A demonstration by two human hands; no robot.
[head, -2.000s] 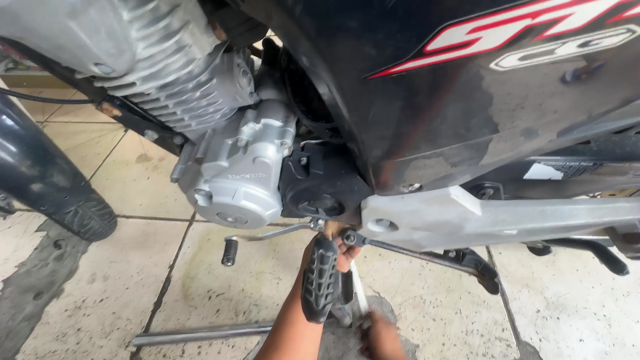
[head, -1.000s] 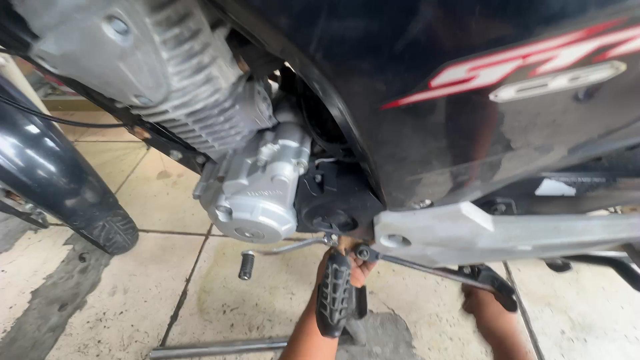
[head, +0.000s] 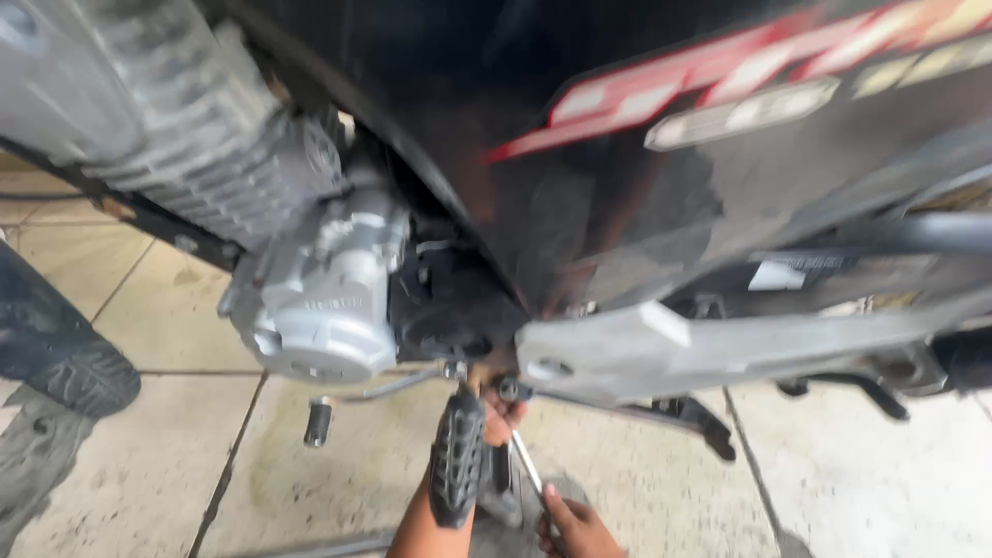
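My left hand (head: 500, 418) is raised under the motorcycle, partly hidden behind the rubber-covered footrest (head: 457, 461), with its fingers near the side stand pivot (head: 509, 388). What it holds cannot be seen clearly. Lower right of it, my right hand (head: 570, 523) grips a slim metal hand tool (head: 527, 461), whose upper end reaches up to the left fingers. The folded side stand (head: 635, 411) runs to the right from the pivot. Left of the footrest, the gear shift lever (head: 391, 385) ends in a rubber peg (head: 317, 422).
The silver engine cover (head: 325, 341) and cooling fins are at left, with a dark side panel (head: 620, 194) above and the silver swingarm (head: 728, 349) at right. A tyre (head: 77, 372) stands at far left. A metal bar (head: 333, 546) lies low on the tiled floor.
My right hand was at the side stand's far end one second ago; now it is below the left hand, gripping the tool. The left hand stays by the pivot.
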